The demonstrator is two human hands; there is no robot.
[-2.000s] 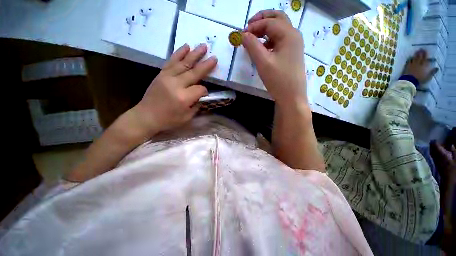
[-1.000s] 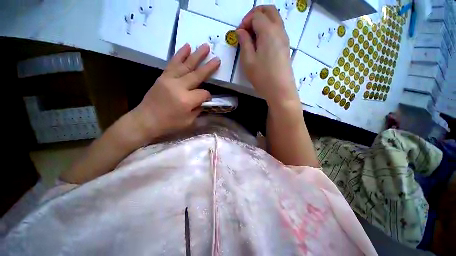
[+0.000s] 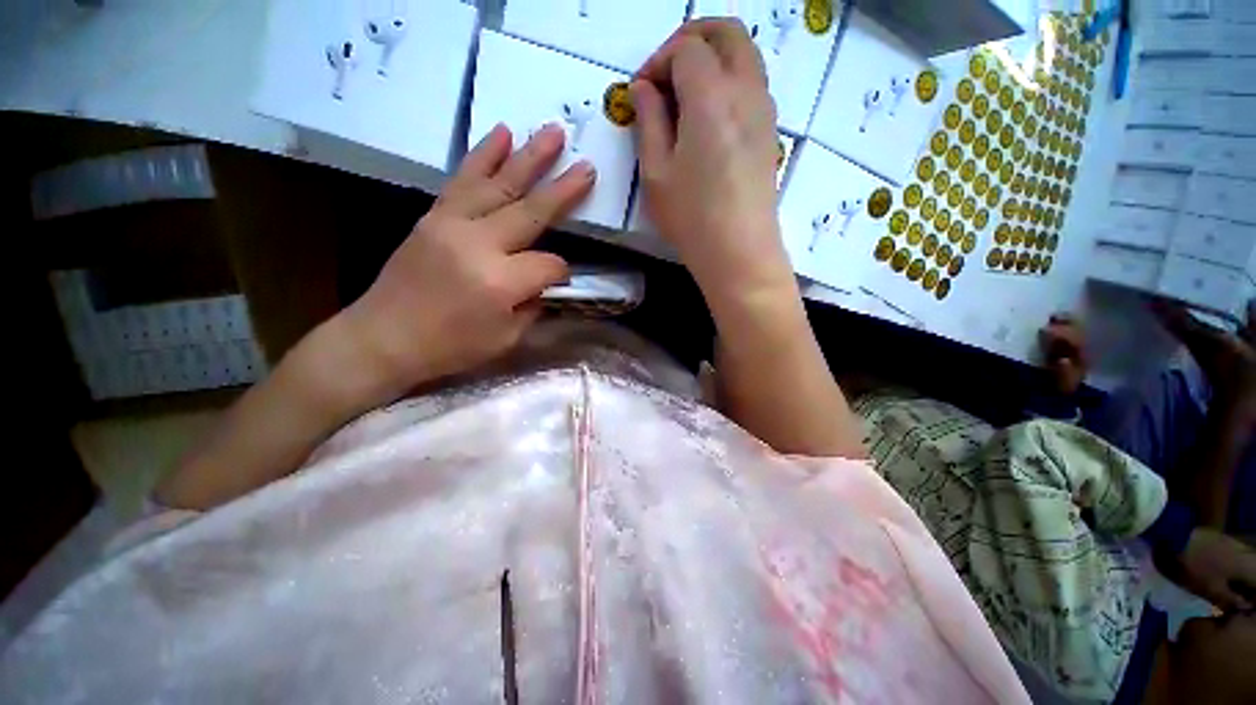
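Observation:
A white earbud box (image 3: 517,94) lies flat on the table in front of me, with a round gold sticker (image 3: 620,103) at its top right corner. My right hand (image 3: 707,152) is bent over that corner, its fingertips at the sticker's right edge; whether they still hold the sticker cannot be told. My left hand (image 3: 475,262) rests with spread fingertips on the box's lower front part. A sticker sheet (image 3: 592,288) shows edge-on as a white strip below the table edge by my left hand, its hold partly hidden.
Other earbud boxes (image 3: 833,214) lie around, several with gold stickers. Sheets of gold stickers (image 3: 964,179) and a blue tool (image 3: 1123,55) lie at right. White boxes are stacked (image 3: 1191,179) beyond. Open cartons (image 3: 159,331) stand below left. A person's patterned sleeve (image 3: 1074,482) is at right.
My right hand has moved slightly left, and the sticker now lies on the box corner. My left hand has barely moved. The other person's arm has drawn back from the stacked boxes.

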